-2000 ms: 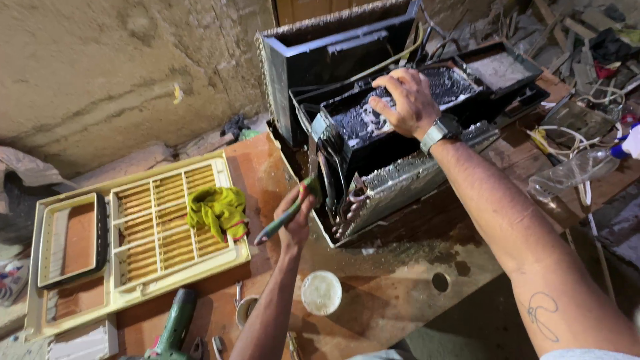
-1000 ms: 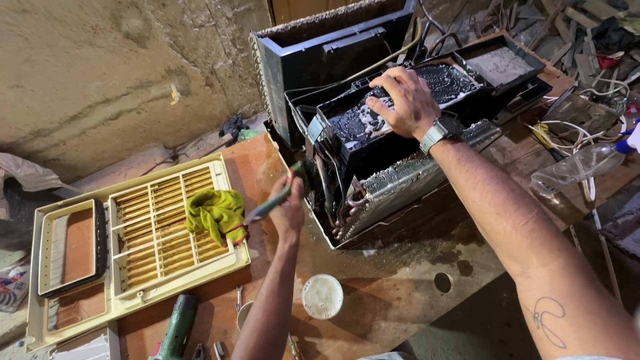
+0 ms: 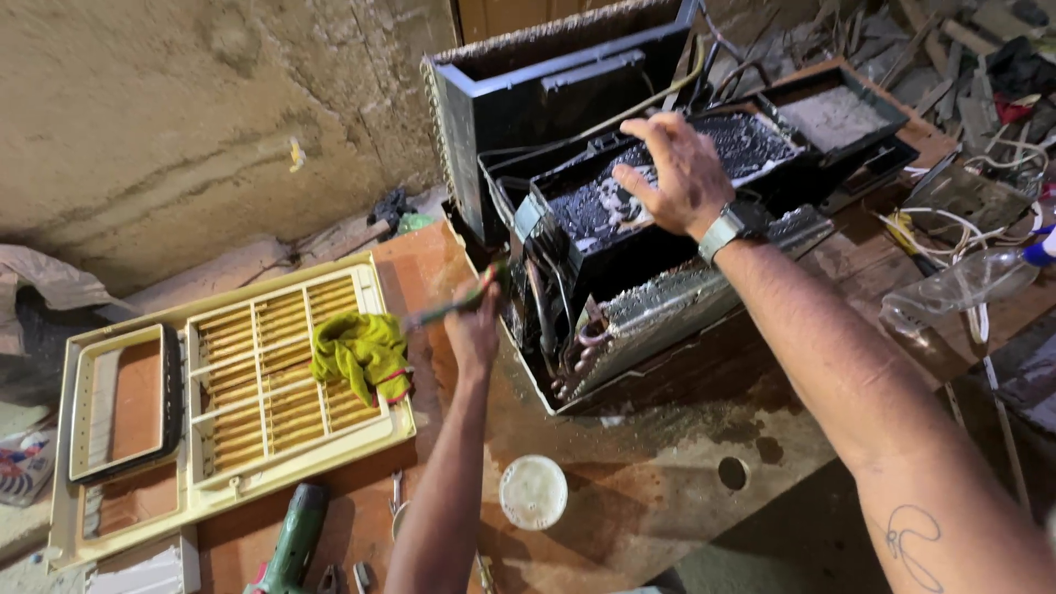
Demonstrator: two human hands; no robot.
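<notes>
My left hand [image 3: 474, 330] is closed around a green-handled brush [image 3: 441, 311], blurred, just left of the opened air conditioner's front corner; whether its head touches the unit cannot be told. Over the unit's black housing [image 3: 751, 144], which is wet and covered with foam, my right hand [image 3: 681, 177] has its fingers apart and holds nothing; contact with the housing is unclear. The finned coil [image 3: 668, 318] stands below that hand, with bent copper tubes [image 3: 590, 334] at its left end. A tub of cloudy liquid [image 3: 534, 492] sits on the wet wooden tabletop [image 3: 610, 450].
At left lies a cream front grille [image 3: 198, 503] with a yellow-green cloth [image 3: 359, 355] on it. A green power tool [image 3: 297, 528] and small hand tools are near the lower edge. A plastic bottle [image 3: 957, 289] and loose white cables [image 3: 978, 235] lie right. A wall stands behind.
The brush in my left hand has swung to a flatter angle, and that hand has shifted slightly. My right hand stays over the housing, its fingers now more raised and spread.
</notes>
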